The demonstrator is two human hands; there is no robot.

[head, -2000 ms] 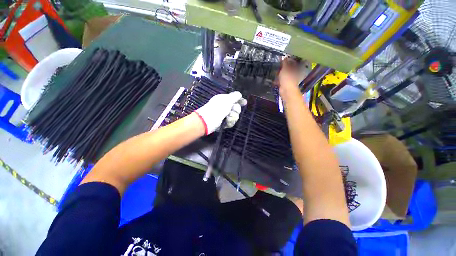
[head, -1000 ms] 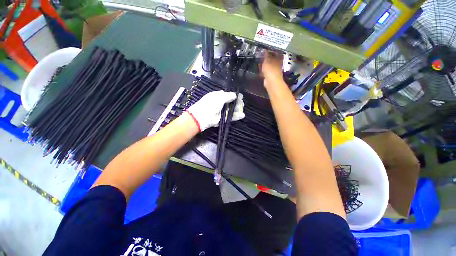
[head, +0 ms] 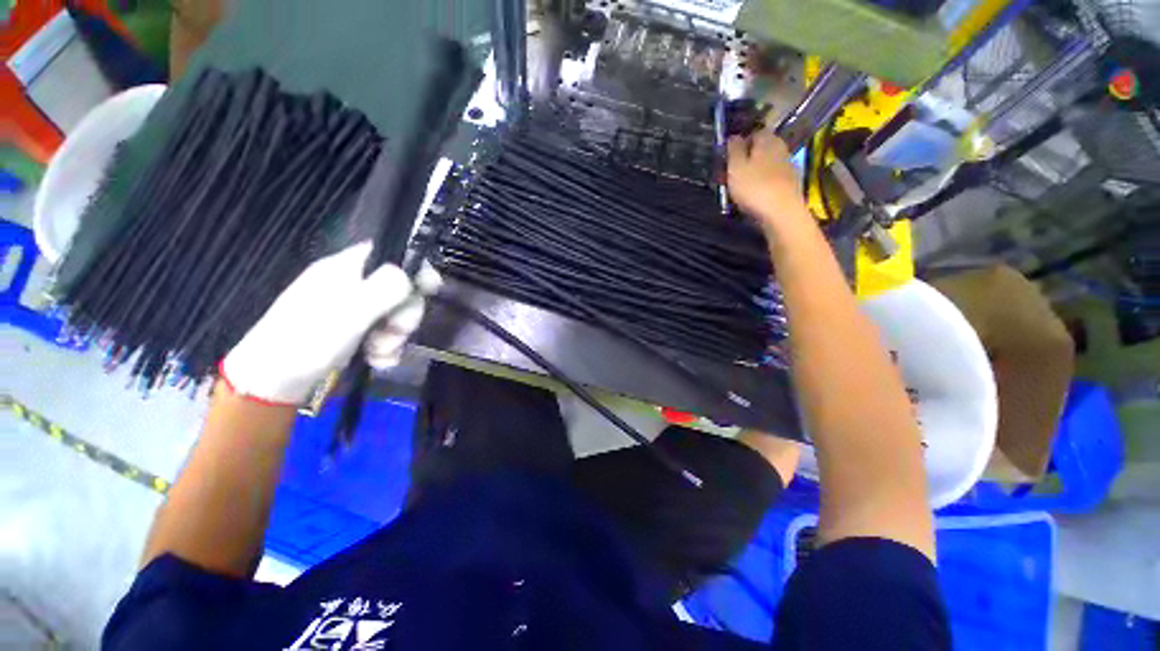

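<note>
My left hand [head: 333, 318], in a white knit glove with a red cuff, is closed around several black molded cables [head: 405, 165] held upright over the left table edge, blurred. My bare right hand [head: 761, 172] is at the right side of the lower die [head: 636, 108], by a small dark piece; its grip is unclear. A pile of black cable leads [head: 598, 242] lies across the dark table in front of the mold. The silvery loading bar [head: 434, 191] is at the pile's left end. One cable [head: 560, 375] juts over the front edge.
A black cable bundle [head: 210, 216] lies on the green surface [head: 331, 45] at left. A white bucket [head: 57, 178] is beyond it, another white bucket [head: 948, 382] at right. The green crossbeam [head: 852, 36] and steel posts stand above. Blue totes [head: 986, 560] are below.
My left hand has moved left with the cables, from before the mold towards the green surface. My right hand has moved from over the die to its right side. The view has shifted.
</note>
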